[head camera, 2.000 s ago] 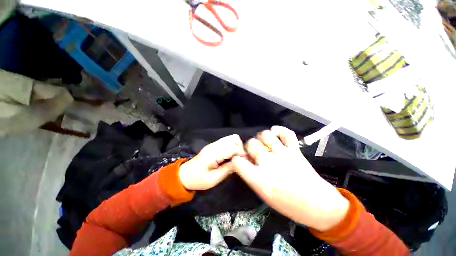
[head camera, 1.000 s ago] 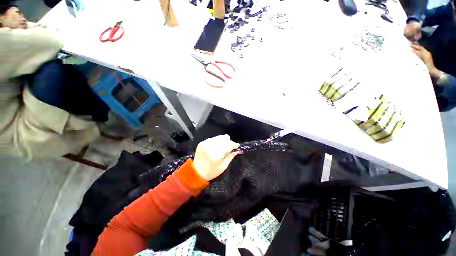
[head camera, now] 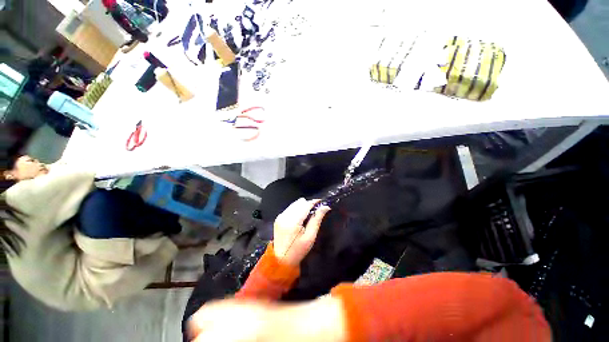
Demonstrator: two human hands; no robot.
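Observation:
The black garment lies across my lap below the table edge. A glittering beaded trim runs along its upper edge. A white strip runs from the table edge to the trim's far part. My left hand pinches the trimmed edge between thumb and fingers. My right hand is blurred at the bottom, left of and below my left hand, partly cut off by the picture's edge. Its fingers are not clear. No needle or thread can be made out.
The white table holds red-handled scissors, another red-handled pair, a black phone, yellow-striped bundles and scattered dark pieces. A seated person is at left by a blue stool. A black crate is at right.
My right hand was at my left hand, then out of view, and now reaches across the bottom toward the left. My left hand still holds the edge. The view has turned, showing more at left.

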